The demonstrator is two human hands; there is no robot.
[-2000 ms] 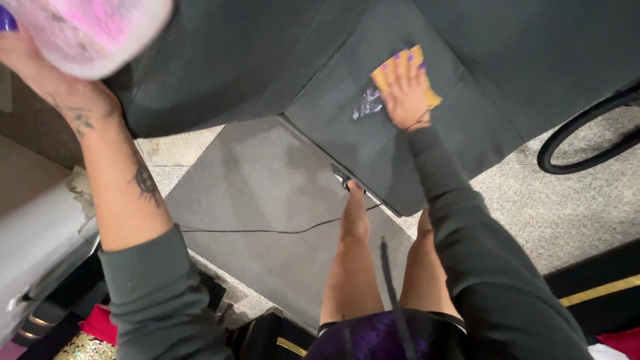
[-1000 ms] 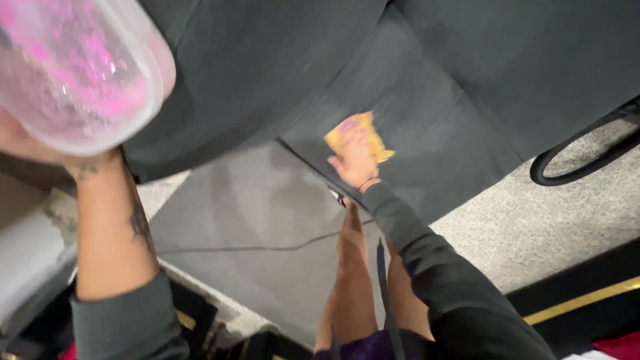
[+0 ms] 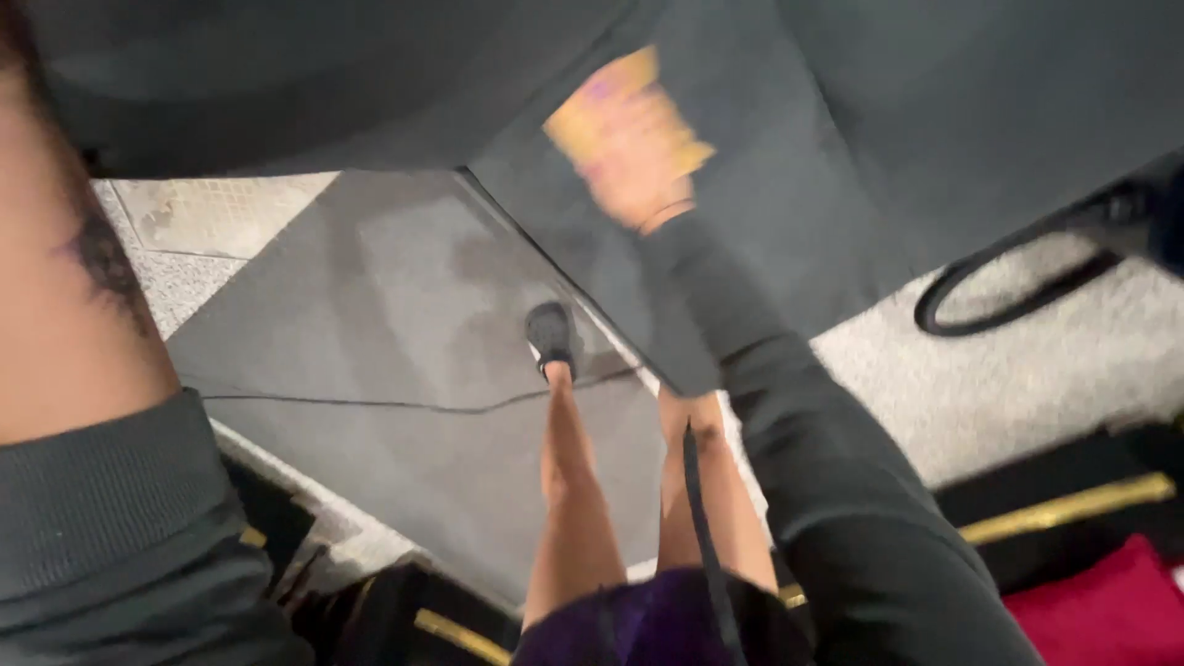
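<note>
My right hand (image 3: 634, 153) presses a yellow cloth or sponge (image 3: 597, 106) against dark grey upholstery (image 3: 740, 111), near the seam beside a rounded section at upper left. The hand and the yellow piece are blurred. No foam or wet patch can be made out on the panel. Of my left arm only the tattooed forearm (image 3: 83, 268) and the pushed-up grey sleeve show at the left edge. My left hand is outside the frame, and so is whatever it holds.
A thin black cord (image 3: 444, 407) crosses the grey mat (image 3: 370, 305) near my foot. At the right a black hose or loop (image 3: 980, 324) rests by the speckled floor (image 3: 925, 388). Black cases with gold strips (image 3: 1073, 509) and a red cloth (image 3: 1101, 610) lie along the bottom.
The view has shifted, and my left hand with the clear plastic tub of pinkish suds has gone out of it. My right hand has moved across the upholstery from the foamy patch toward the seam.
</note>
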